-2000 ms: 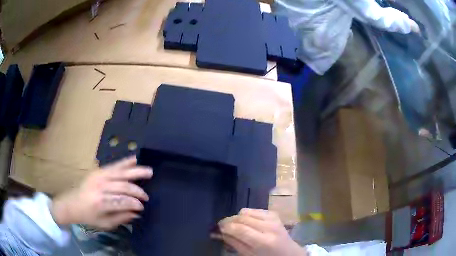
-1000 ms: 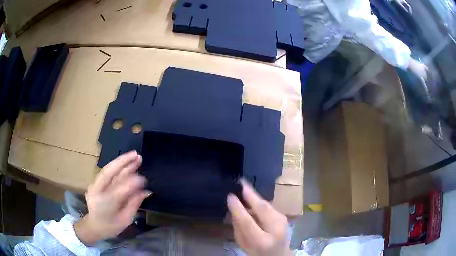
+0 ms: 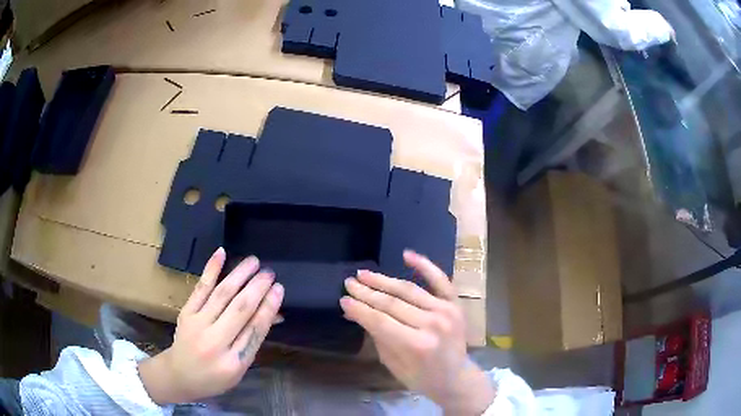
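Observation:
A part-folded black box tray (image 3: pixel 301 233) shows a dark hollow with raised walls, lying over the near part of a flat black box blank (image 3: pixel 325 158). The blank's left flap has two round holes (image 3: pixel 192 196) with tan showing through. My left hand (image 3: pixel 230 325) lies with flat fingers on the tray's near-left black panel. My right hand (image 3: pixel 410 325) presses its fingertips on the same panel at the near right, thumb apart. The panel's near edge hangs below the hands, partly hidden by them.
The work lies on a tan carton (image 3: pixel 122 187). A second blank stack (image 3: pixel 390 49) is at the far side, beside a person in a pale smock (image 3: pixel 528 49). Finished boxes (image 3: pixel 73 122) lean at the left. A brown carton (image 3: pixel 577 260) and red crate (image 3: pixel 678 357) are at the right.
The tray's near wall has been folded inward, so the hollow looks narrower. Both hands have come onto the near panel, closer together. The person opposite has moved an arm.

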